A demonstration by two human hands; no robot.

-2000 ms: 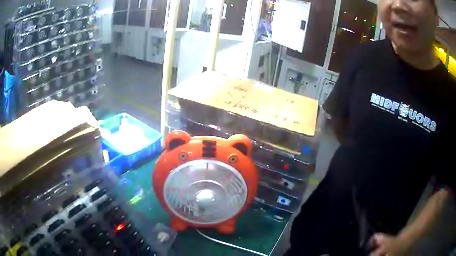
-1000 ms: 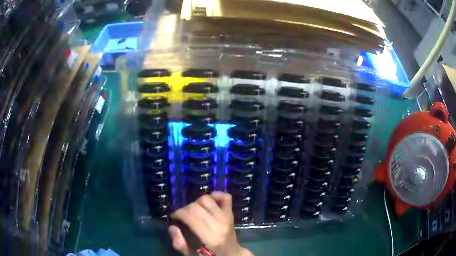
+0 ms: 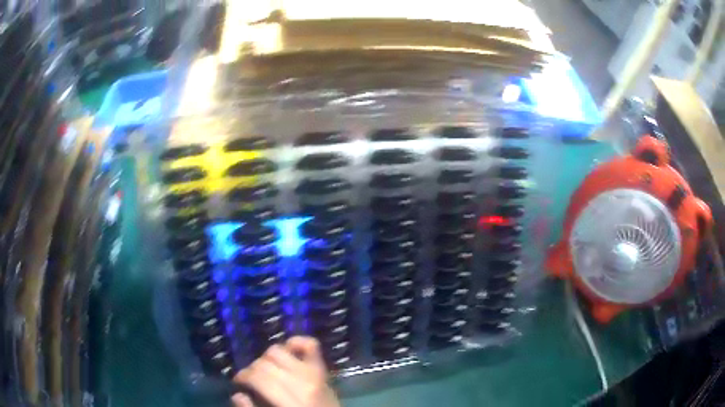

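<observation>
The clear plastic tray (image 3: 429, 362) lies in front of me, with about six columns of black components (image 3: 393, 246) in its pockets. My right hand (image 3: 282, 377) is at the tray's near edge, left of centre, cut off by the bottom of the picture. Its fingers are curled and blurred; whether it holds anything cannot be told. My left hand is not in view. Under the tray, a bright blue screen (image 3: 290, 236), a yellow label (image 3: 215, 168) and a red light (image 3: 494, 221) show through.
The orange-red animal-face fan (image 3: 580, 215) stands right of the tray, with a white cord (image 3: 588, 342). Cardboard sheets (image 3: 381, 48) are piled behind the tray. Blue bins (image 3: 131, 99) show at the back left and back right. Stacked trays (image 3: 48, 238) line the left side.
Two seconds ago the view showed the fan and a person in black; now it looks down at the tray. Since one second ago the scene has shifted left and the red light shows.
</observation>
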